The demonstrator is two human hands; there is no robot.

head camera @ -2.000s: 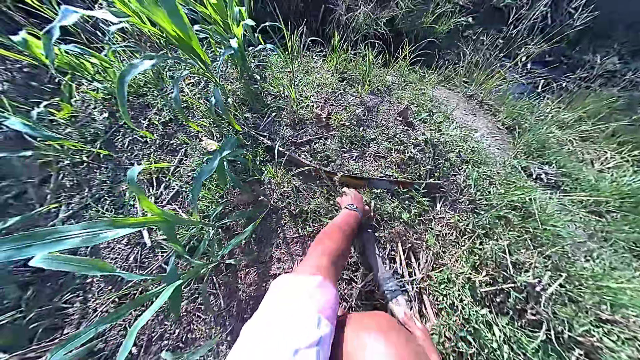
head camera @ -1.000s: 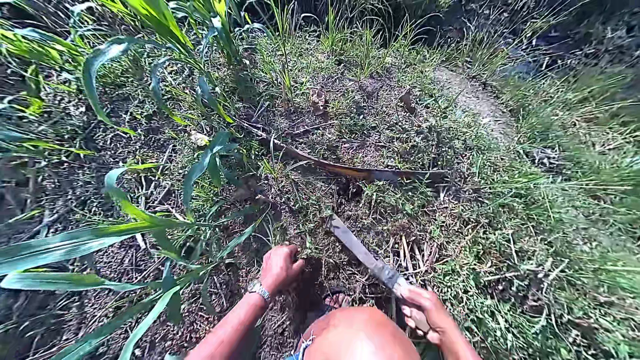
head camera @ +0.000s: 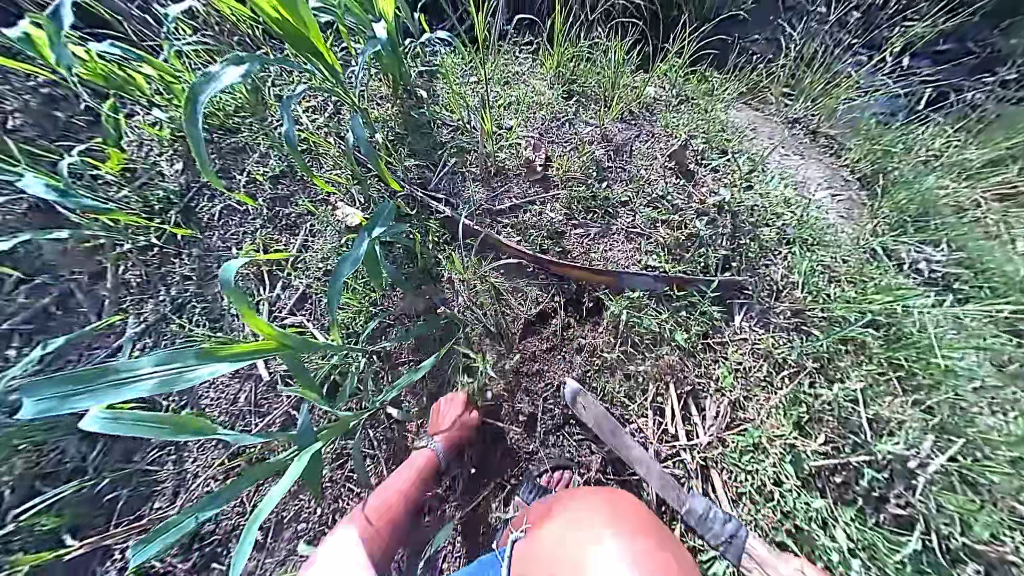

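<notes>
My left hand (head camera: 454,419), with a band at the wrist, is low over the soil left of my knee. Its fingers are curled around small green weeds (head camera: 478,373); the fingertips are partly hidden. At the bottom edge my right hand (head camera: 788,563), mostly cut off, holds the handle of a machete (head camera: 628,452). Grey wrapping covers the handle's front part, and the blade points up and left, its rounded tip just over the bare soil (head camera: 552,352). A long, curved brown dry stalk (head camera: 576,270) lies across the ground beyond both hands.
Broad-leaved green plants, like young maize (head camera: 152,372), stand at the left, close to my left forearm. Dry straw (head camera: 692,420) lies right of the blade. My bent knee (head camera: 604,532) and sandalled foot (head camera: 556,478) are between the hands. Taller grass (head camera: 960,216) grows at the right.
My left hand was at the curved brown stalk two seconds ago; it has come back toward me and to the left. The machete remains in my right hand.
</notes>
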